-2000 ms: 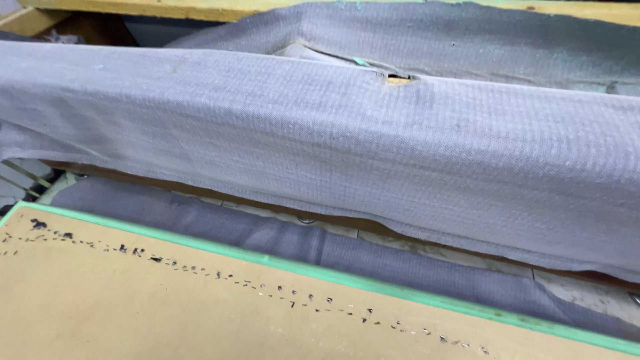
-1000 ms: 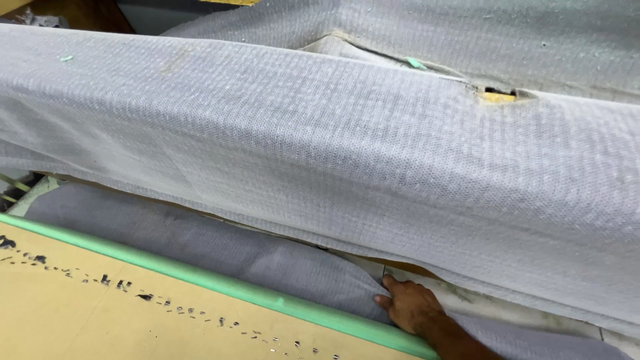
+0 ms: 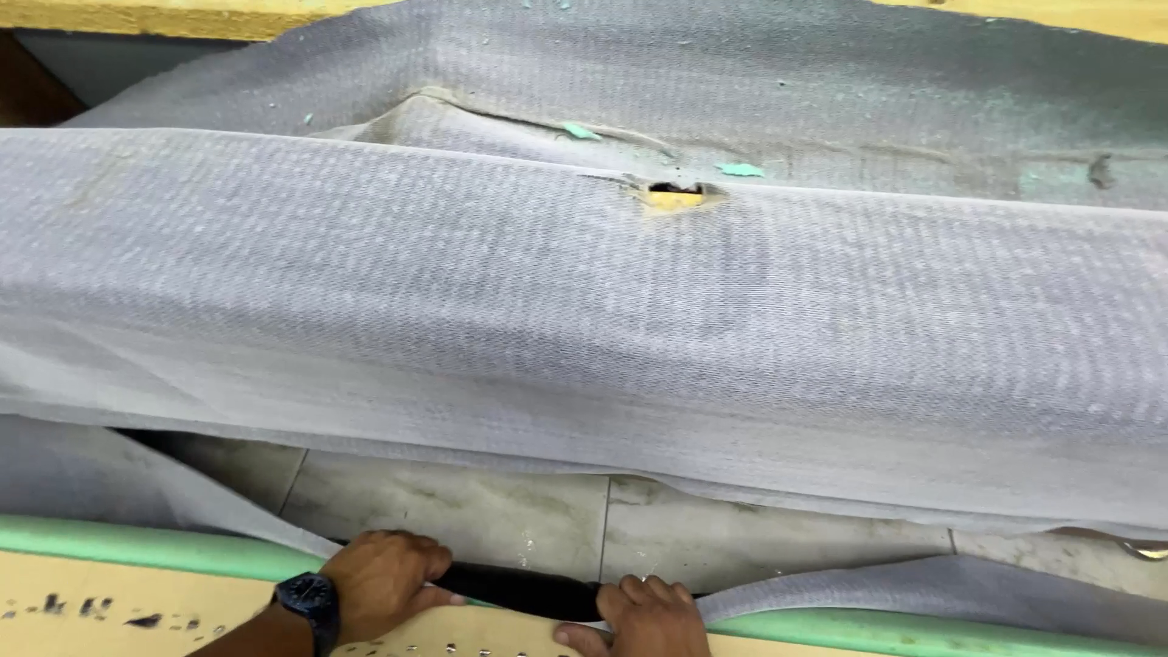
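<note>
A dark watch (image 3: 308,602) sits on the wrist of my left hand (image 3: 383,584), which grips the grey fabric (image 3: 155,484) at the green foam edge (image 3: 146,550) of a tan panel (image 3: 82,584). My right hand (image 3: 648,616) grips the same edge further right, its thumb on the near side. Between the hands runs a black strip of material (image 3: 525,589), with the grey fabric raised on either side. Staples and dark marks dot the panel by the hands.
A long frame part covered in grey woven fabric (image 3: 511,274) crosses the view, with a torn hole (image 3: 675,196) at its upper edge. Behind it lie more fabric, green foam scraps (image 3: 739,170) and a yellowish wooden rail (image 3: 137,18). Floor tiles (image 3: 456,502) show between frame and panel.
One hand reached to the fabric by the green edge a second ago; now both hands grip there. The fabric is pulled up toward the panel, and the black strip and more floor show.
</note>
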